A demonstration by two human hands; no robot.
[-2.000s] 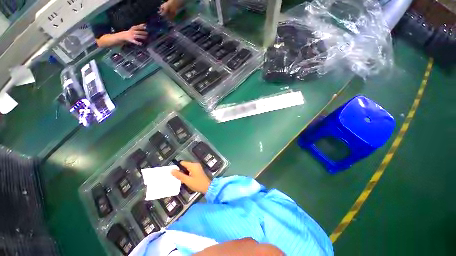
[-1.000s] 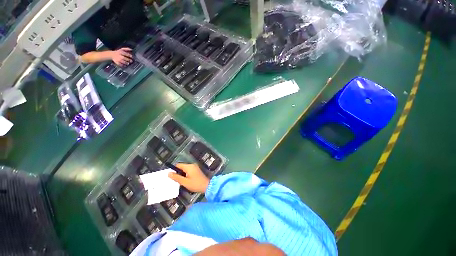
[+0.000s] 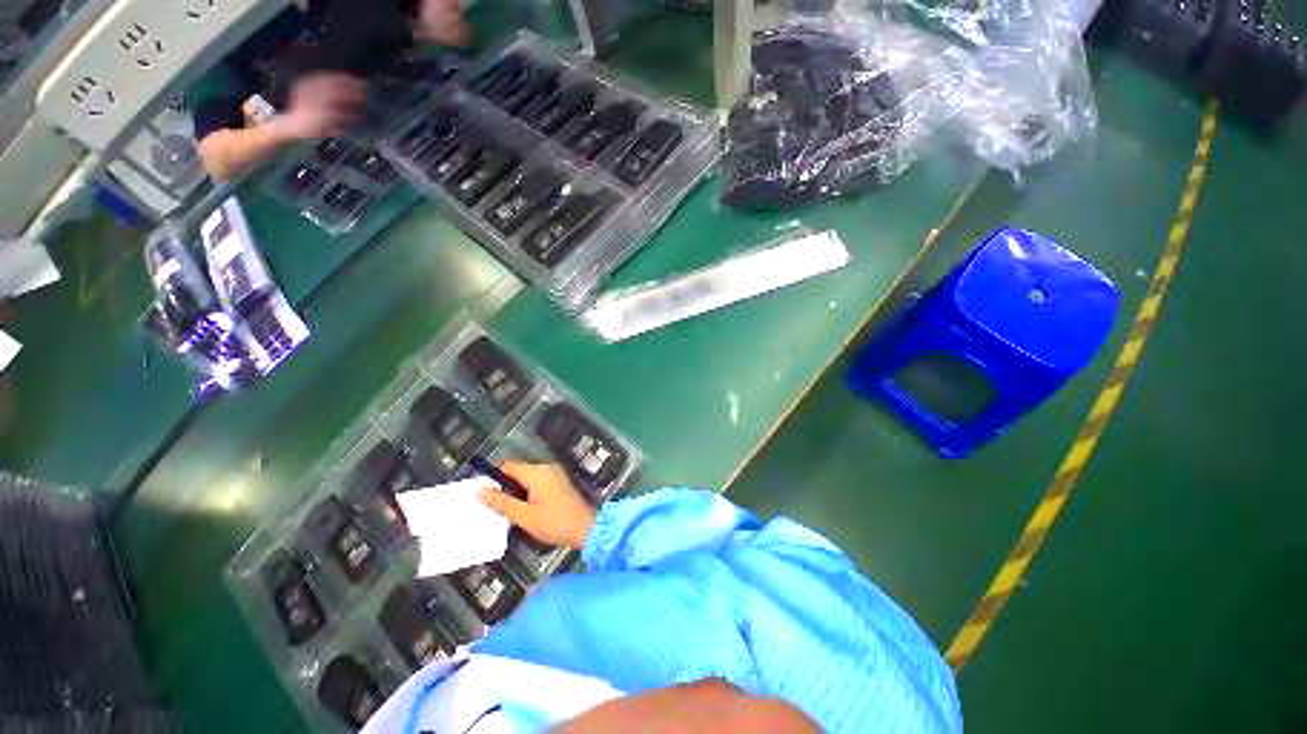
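Note:
My right hand [image 3: 549,505], bare, in a blue sleeve, is over the right part of the tray. It is closed around thin black tweezers [image 3: 495,476] that point up and left. A white sheet [image 3: 456,526], blank side showing, lies against its fingertips above the phones. What else holds the sheet is hidden. The clear blister tray [image 3: 255,556] has two rows of pockets with black phones [image 3: 449,419], backs up with small white labels. The sheet and sleeve cover part of the near row. My left hand is not in view.
A second phone tray [image 3: 685,184] lies beyond, near another person's blurred hands [image 3: 330,103]. A whitish strip [image 3: 717,284], bagged black parts [image 3: 817,108] and silvery packs [image 3: 255,284] lie around. A blue stool [image 3: 1039,308] stands right; dark stacked trays [image 3: 65,602] are at left.
The view has shifted slightly. My right hand, the tweezers and the sheet keep nearly the same place over the tray. The other person's hands have moved; one is raised and blurred.

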